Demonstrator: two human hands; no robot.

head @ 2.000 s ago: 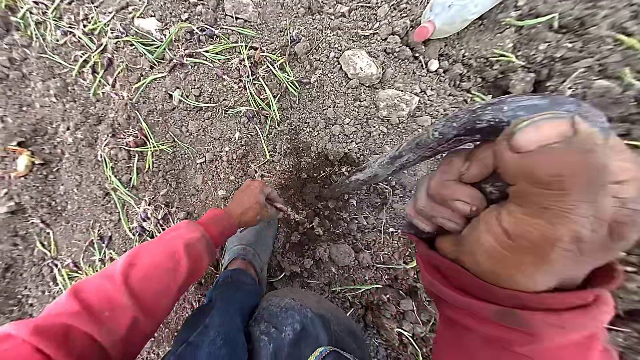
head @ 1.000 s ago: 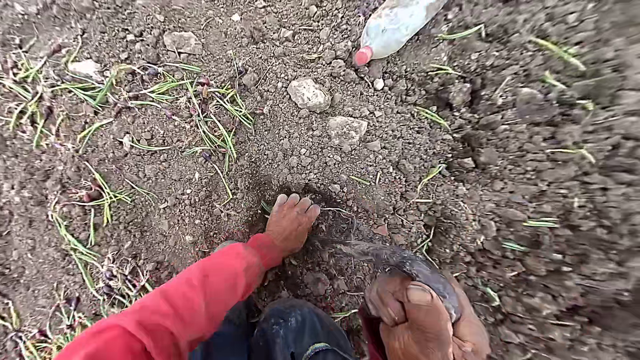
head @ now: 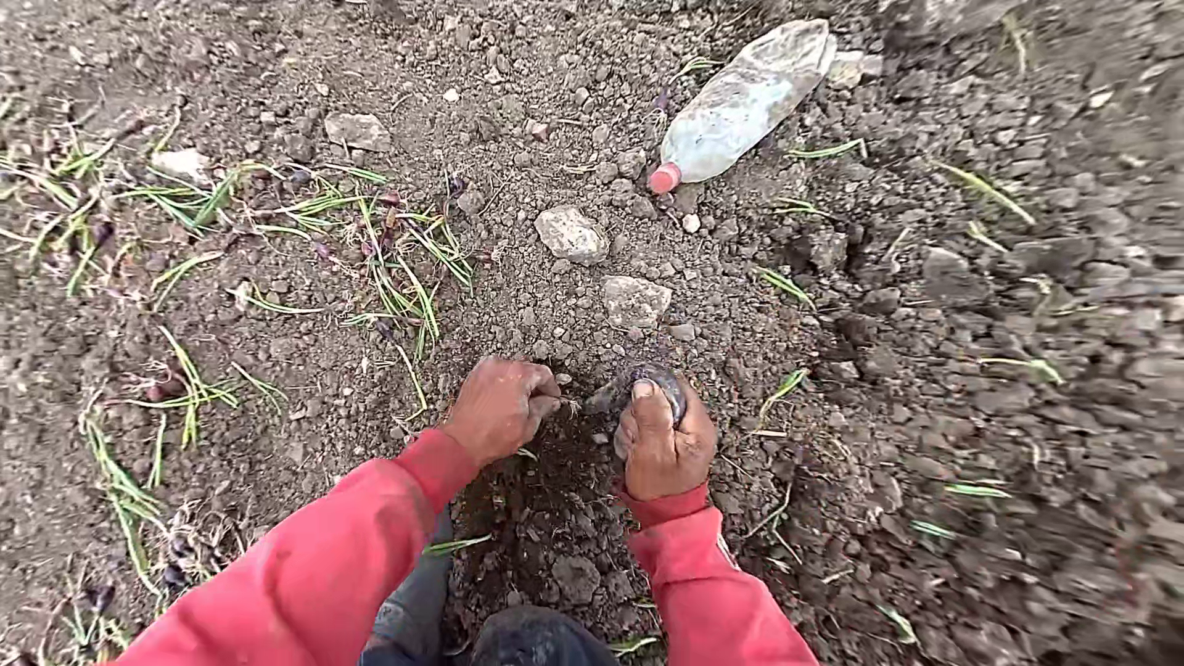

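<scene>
My right hand (head: 666,439) is closed around a dark, curved digging tool (head: 659,384), seen nearly end-on, its tip at the loosened soil. Just left of it, my left hand (head: 504,407) has thumb and fingers pinched together over the edge of a dark patch of dug soil (head: 555,481). Thin pale roots show at its fingertips, so it seems to hold a small seedling, mostly hidden. A green onion seedling (head: 458,545) stands in the soil below my left hand. Loose onion seedlings with purple bulbs (head: 398,277) lie up and left of that hand.
A dirty plastic bottle with a red cap (head: 745,102) lies at the upper right. Two pale stones (head: 571,234) sit ahead of my hands. More seedlings (head: 190,388) lie at the left, and green shoots (head: 784,285) poke from the soil at the right. My knee (head: 536,638) is at the bottom.
The curved tool and my right hand have come in beside my left hand. My left hand, earlier down on the soil, is now pinched above it. The view has shifted.
</scene>
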